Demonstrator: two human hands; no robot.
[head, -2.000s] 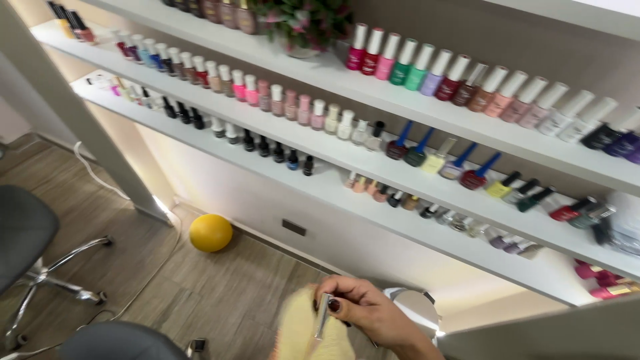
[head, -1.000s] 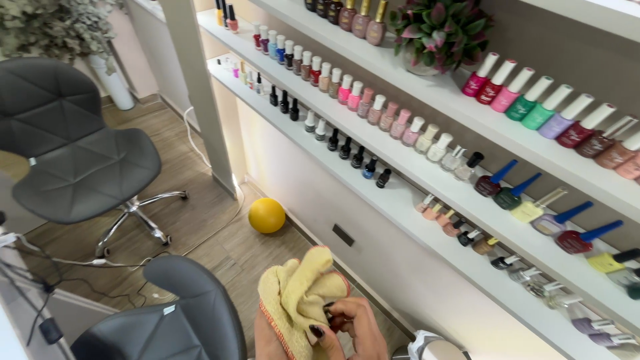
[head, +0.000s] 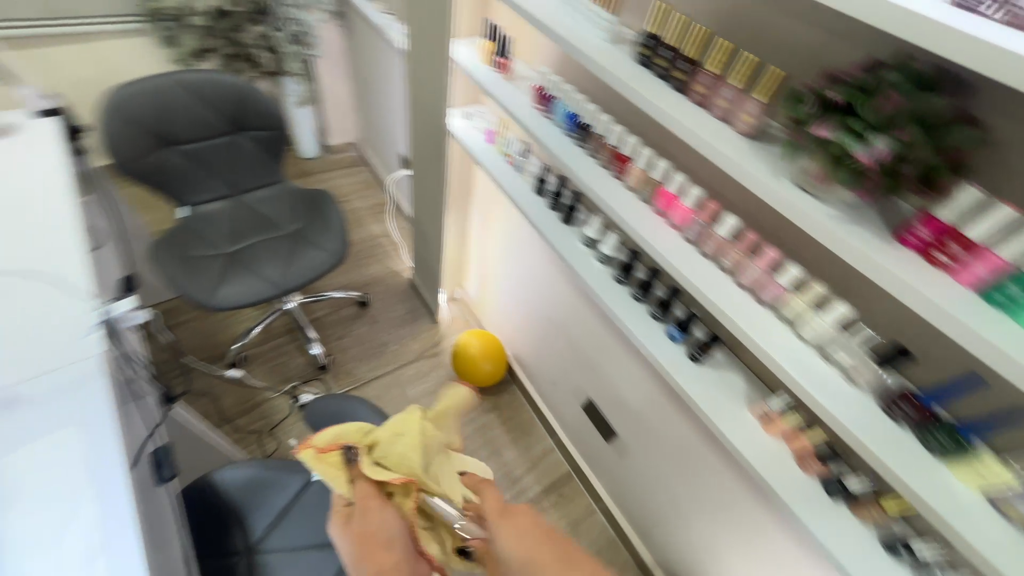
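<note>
Both hands are low in the middle of the head view, about a pale yellow cloth (head: 412, 448) with an orange-red stitched edge. My left hand (head: 372, 524) grips the cloth from below, its thumb pressed into the folds. My right hand (head: 512, 524) holds the cloth's right side and a small shiny, clear or silvery object (head: 452, 516), which is blurred; I cannot tell what it is. Part of the cloth hangs down between the hands.
White wall shelves (head: 640, 304) with rows of nail polish bottles (head: 680, 212) and a potted plant (head: 884, 128) run along the right. A yellow ball (head: 479, 358) lies on the floor. Grey swivel chairs (head: 248, 232), cables and a white table (head: 60, 336) are at the left.
The view has swung left. The yellow cloth, bunched up one second ago, is now spread more loosely between my hands.
</note>
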